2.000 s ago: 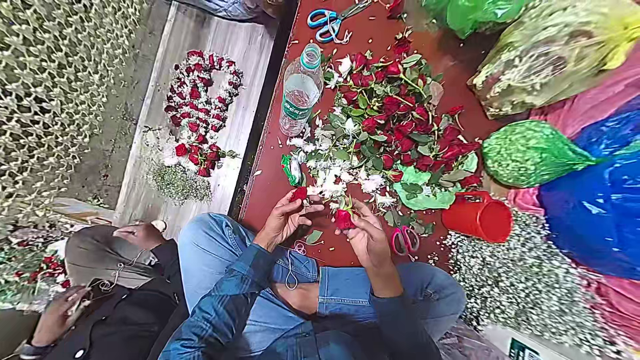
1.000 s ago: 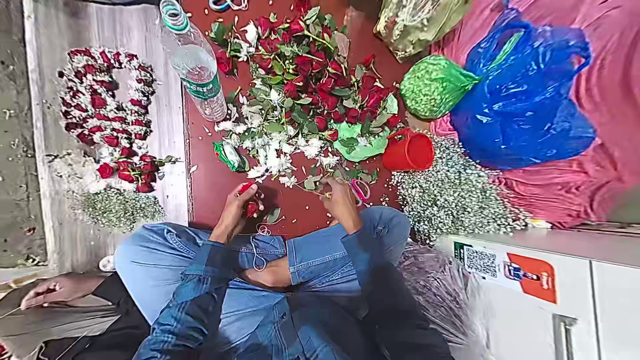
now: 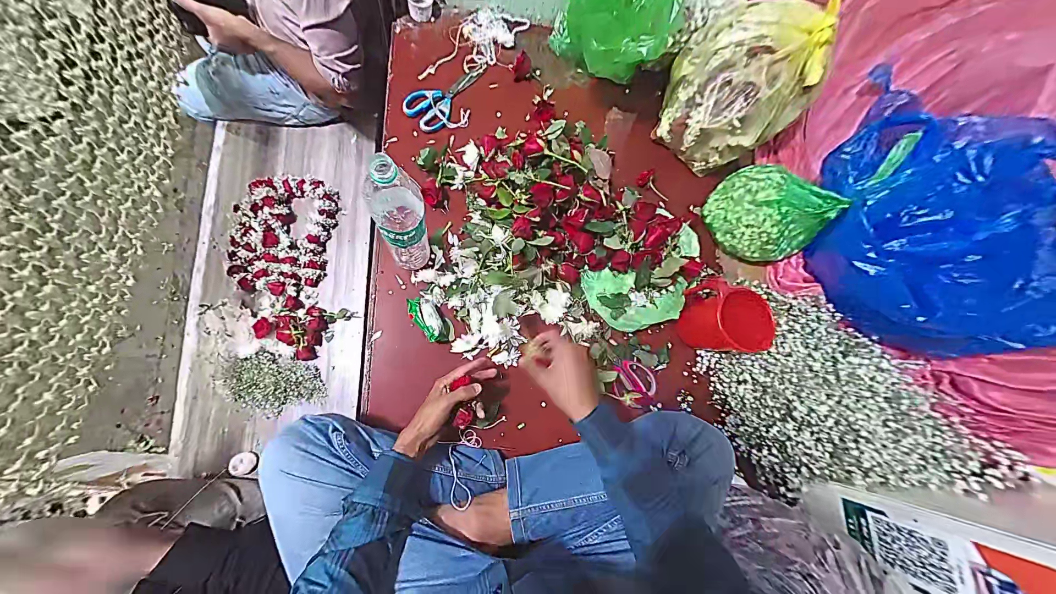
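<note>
My left hand (image 3: pixel 445 404) holds a red rose (image 3: pixel 460 383) between its fingers, with a second red bloom (image 3: pixel 464 417) just below, beside green leaves and white string (image 3: pixel 460 487) that trails over my lap. My right hand (image 3: pixel 563 371) is blurred at the lower edge of the flower pile, close to the white chrysanthemums (image 3: pixel 499 330); whether it grips anything is unclear. Beyond both hands lies a heap of red roses (image 3: pixel 569 214) with stems and leaves. Pink-handled scissors (image 3: pixel 634 381) lie right of my right hand.
Around the pile stand a plastic bottle (image 3: pixel 398 214), blue-handled scissors (image 3: pixel 437 106), a red mug (image 3: pixel 726 318) and a green bag (image 3: pixel 767 213). White filler flowers (image 3: pixel 833 396) spread at right. A rose garland (image 3: pixel 280 239) lies on the left board. Other people sit at top left and bottom left.
My right hand has moved up to the white flowers from lower right of the pile. My left hand still holds the rose. The view has shifted considerably.
</note>
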